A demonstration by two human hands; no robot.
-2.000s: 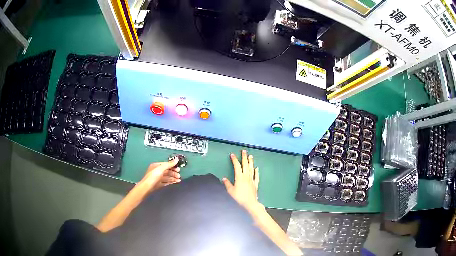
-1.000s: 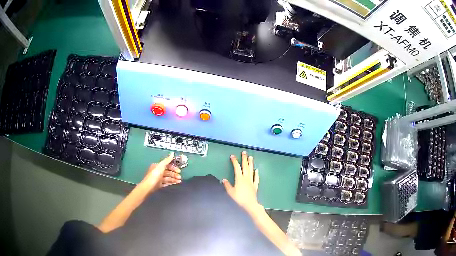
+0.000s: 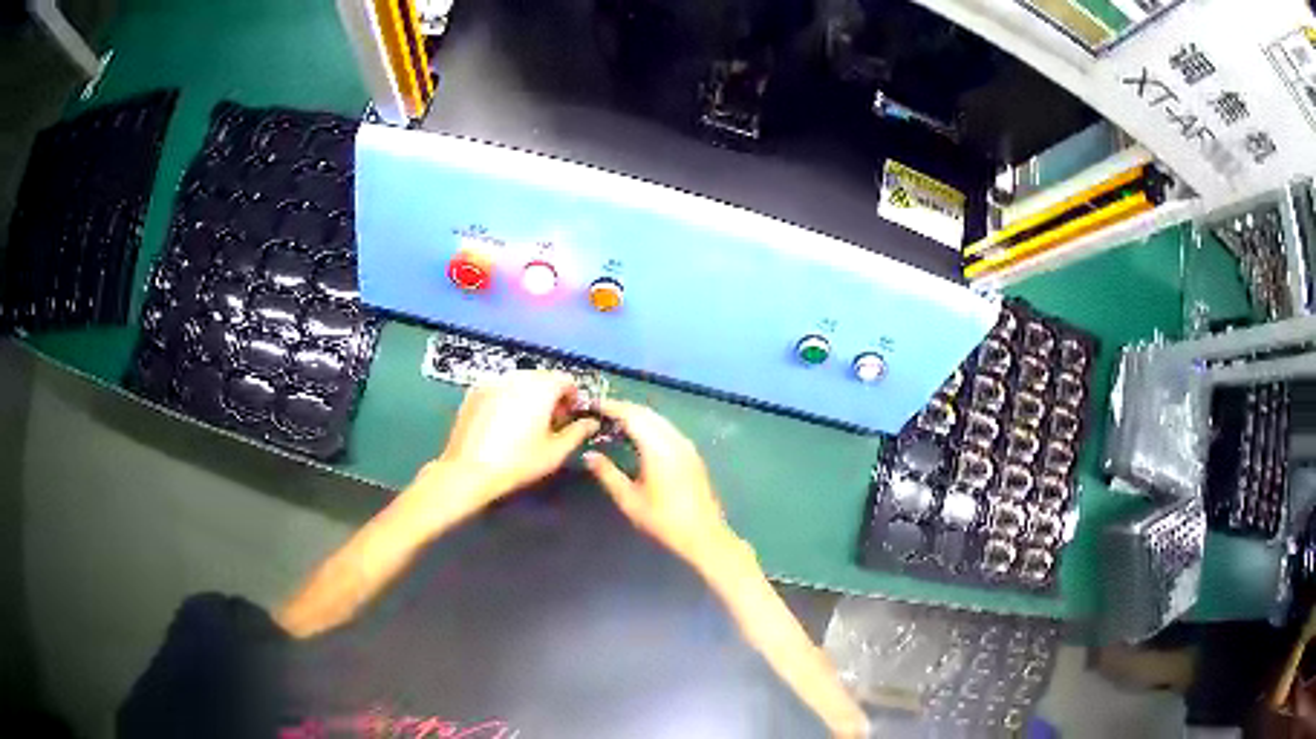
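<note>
My left hand (image 3: 505, 430) and my right hand (image 3: 652, 465) are together in front of the machine's blue panel. A small dark camera module (image 3: 603, 427) is held between their fingertips, mostly hidden by the fingers. The narrow clear-silver strip (image 3: 459, 360) lies against the panel's lower left edge, its right part covered by my left hand. A module fixture (image 3: 732, 104) stands on the dark machine bed.
The blue panel (image 3: 693, 289) carries red, pinkish lit, orange, green and white buttons. A black blister tray (image 3: 267, 289) lies left; a partly filled blister tray (image 3: 996, 448) lies right. Clear plastic trays (image 3: 1159, 419) are stacked far right. Yellow-black bars (image 3: 1061, 224) flank the machine opening.
My right hand has left the mat and moved left to the module. My left hand has moved up and right with it, now over part of the strip. The whole view has shifted slightly.
</note>
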